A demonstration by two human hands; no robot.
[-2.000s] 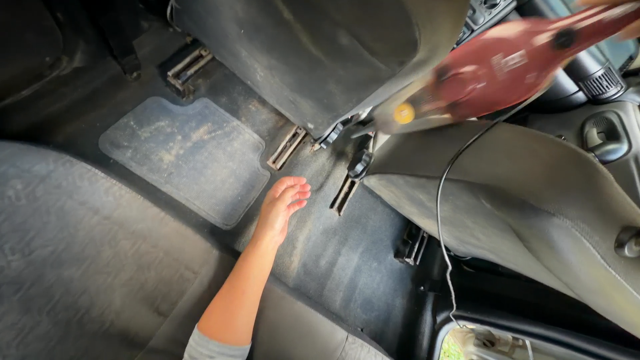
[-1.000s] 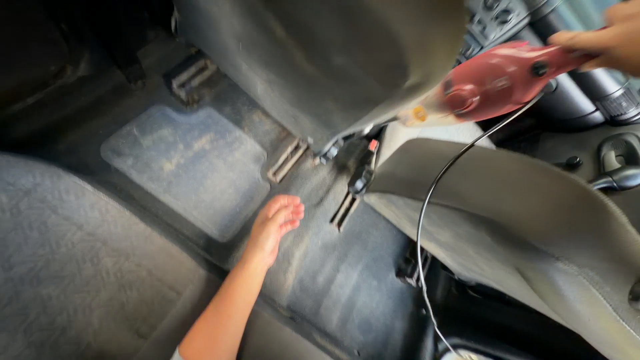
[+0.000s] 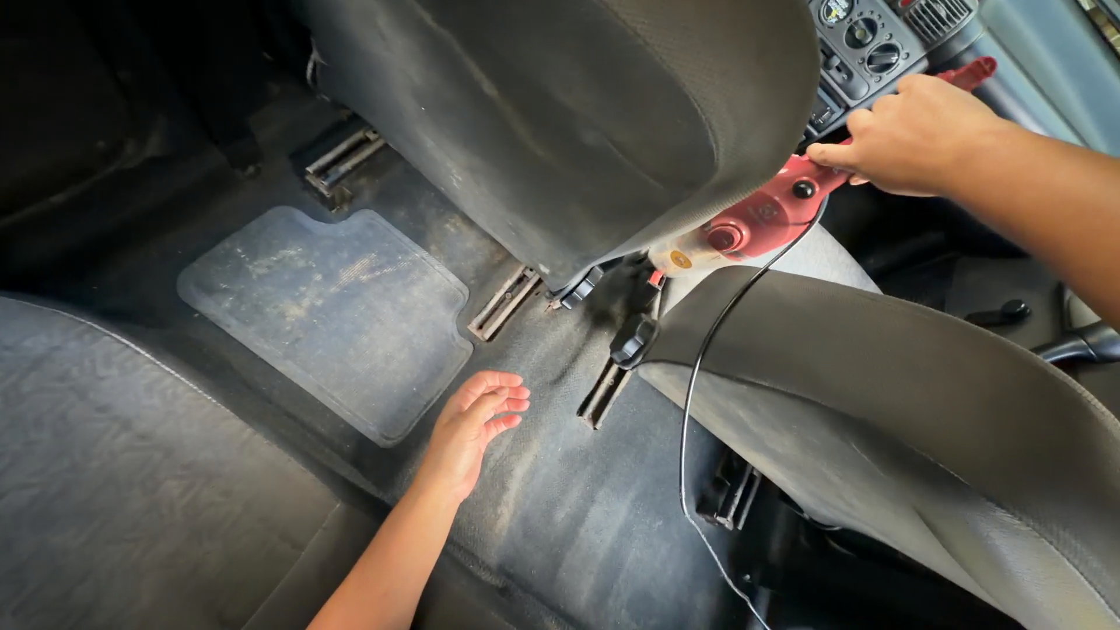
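Observation:
My right hand is closed around the handle of a red handheld vacuum cleaner, at the upper right. The vacuum's clear front part points down into the gap between the two front seats, and its tip is hidden there. A thin black cord runs from the vacuum over the side of the right-hand seat and down to the floor. My left hand holds nothing; its fingers are slightly curled above the dark car floor, beside the right corner of a dusty rubber floor mat.
Two front seat backs, one at the top and one at the right, flank the gap. Metal seat rails stand on the floor. The rear seat fills the lower left. Dashboard controls and a lever are at the right.
The vacuum, in my right hand, has moved down and in between the front seats; earlier it was in front of the seat gap, higher up. My left hand stays over the floor.

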